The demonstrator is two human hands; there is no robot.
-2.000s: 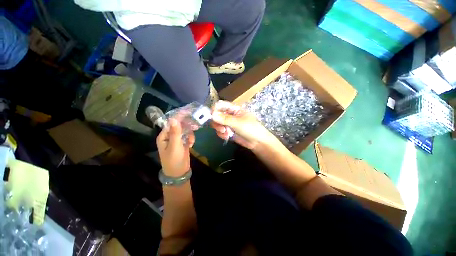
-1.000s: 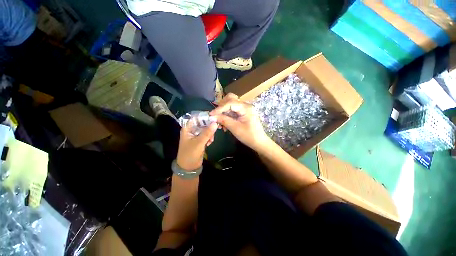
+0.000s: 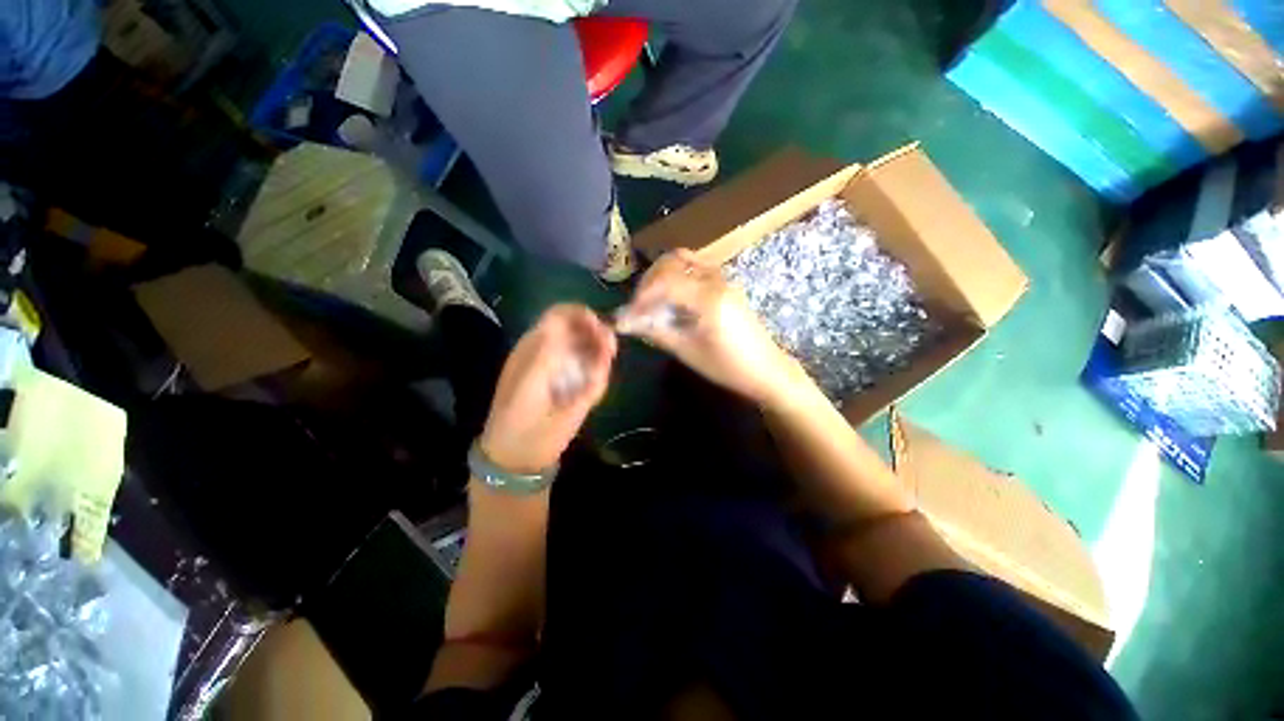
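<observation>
My left hand (image 3: 554,378), with a bangle at the wrist, is raised above my lap with curled fingers. A blurred, shiny clear piece (image 3: 570,383) shows in its palm. My right hand (image 3: 693,318) is beside it, fingers curled, with a glint of something clear (image 3: 679,318) at the fingers. The fingertips of both hands meet or nearly meet. The pieces are too blurred to tell their shape. An open cardboard carton (image 3: 958,247) heaped with shiny clear pieces (image 3: 831,296) stands beyond my right hand.
A second carton (image 3: 1003,521) is by my right arm. A seated person's grey-trousered leg (image 3: 510,134) is ahead, near a pale plastic stool (image 3: 317,226). Clear pieces (image 3: 49,620) lie at the lower left. Blue striped stacks (image 3: 1098,92) and a blue-based crate (image 3: 1197,366) are at the right.
The clear film and pale piece seen between my hands earlier no longer show clearly. My fingers have closed in and my hands are blurred. The view has shifted slightly.
</observation>
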